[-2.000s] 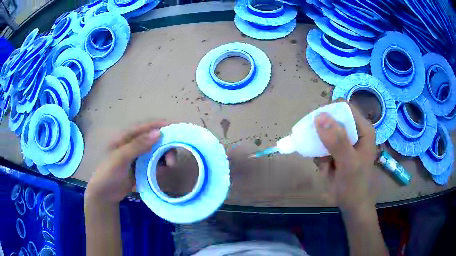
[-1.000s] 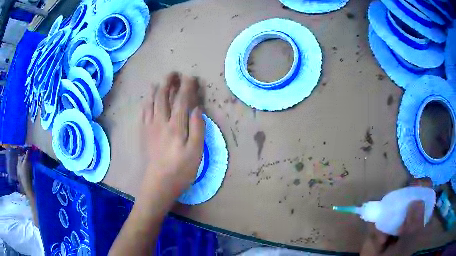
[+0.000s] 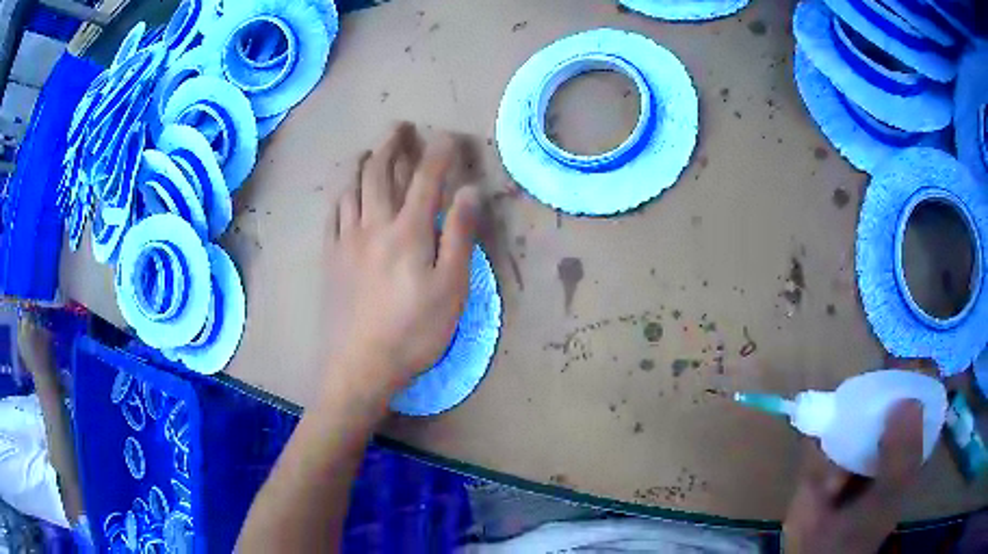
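Note:
My left hand point(image 3: 395, 271) lies palm down over a pale blue disc piece point(image 3: 473, 341) near the table's front edge, fingers spread. The hand hides the disc's hole and left part; whether the fingers press on it cannot be told. My right hand point(image 3: 861, 492), at the lower right and partly cut off by the frame's bottom, holds a white glue bottle point(image 3: 880, 417) on its side. Its teal tip point(image 3: 764, 403) points left, above the table. Another disc piece point(image 3: 520, 124) with a raised collar lies flat in mid-table.
Heaped discs point(image 3: 163, 279) lie at the left; more overlap at the upper right point(image 3: 840, 114). One disc point(image 3: 883, 265) lies at the right. A teal tube point(image 3: 964, 433) is beside the bottle. A blue crate point(image 3: 98, 417) with loose rings is below the table. A person's arm point(image 3: 49, 417) shows at left.
The disc from my left hand is now on the table under that hand. My right hand and the bottle have moved away to the right. The view has shifted left.

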